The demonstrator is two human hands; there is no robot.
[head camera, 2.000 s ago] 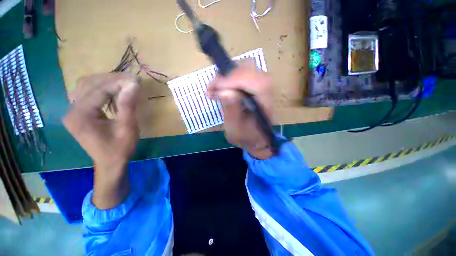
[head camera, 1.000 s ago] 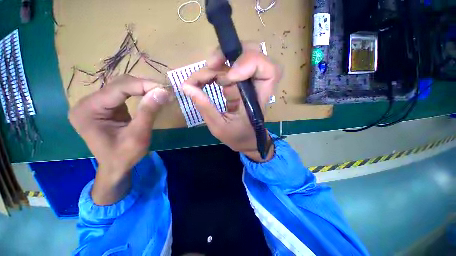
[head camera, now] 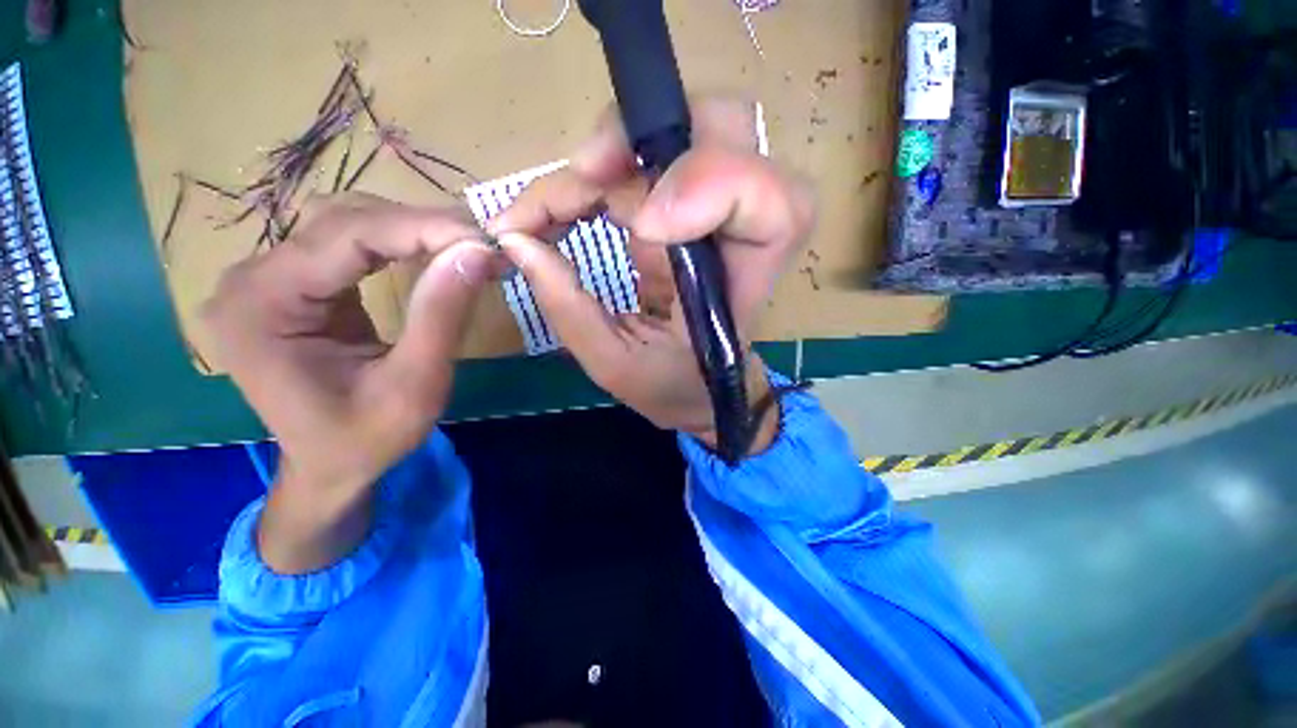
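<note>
My left hand pinches the end of a small dark wire lead between thumb and forefinger; the lead is mostly hidden. My right hand has its finger and thumb tips at the same spot, touching the left fingertips. It also holds the black soldering iron against the palm, handle end toward my wrist; its tip is outside the top of the frame. The white striped panel lies on the cardboard, partly under both hands. A tangled pile of dark red and black wire leads lies to its left.
Tan cardboard lies on the green bench. A speckled tray with a metal-rimmed box and black items is right. A wired panel is far left. Pale solder wire shows at the top.
My left hand has come right from the wire pile to meet my right fingertips over the panel's left edge. The iron has swung more upright in my right hand. The view has shifted slightly.
</note>
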